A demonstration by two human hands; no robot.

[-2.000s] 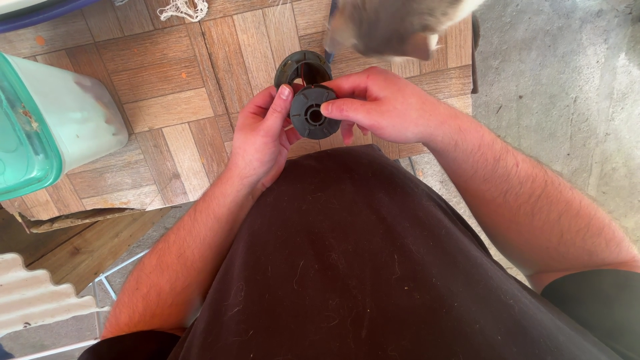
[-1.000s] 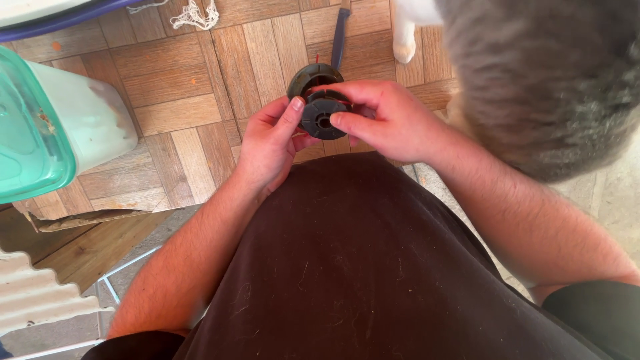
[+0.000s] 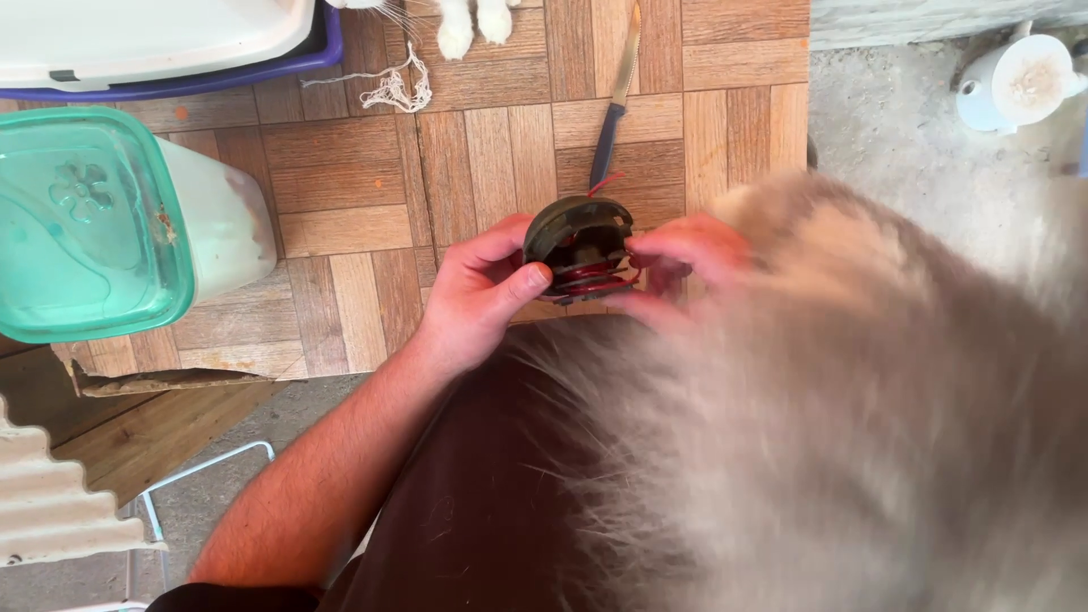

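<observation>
My left hand [image 3: 484, 293] holds a round black plastic housing [image 3: 557, 223], thumb at its near rim, above the table's near edge. Just below the housing's open side sits a spool [image 3: 586, 280] wound with red line, which looks like a string trimmer's; whether they touch is not clear. A red line end [image 3: 606, 183] sticks out past the housing's far side. My right hand [image 3: 684, 263] pinches the right side of these parts with thumb and fingertips, its wrist and forearm hidden behind a cat's blurred grey fur [image 3: 850, 408].
A serrated knife [image 3: 608, 140] with a dark handle lies beyond the housing on the wood-patterned table [image 3: 340, 178]. White string [image 3: 399, 89], a teal-lidded container [image 3: 85, 221] and a purple-rimmed bin [image 3: 327, 51] are at left. White paws [image 3: 472, 25] stand at the far edge.
The spool, earlier showing its flat black face, now shows its red-wound side. The grey cat fur has come over my right forearm. More of the knife shows.
</observation>
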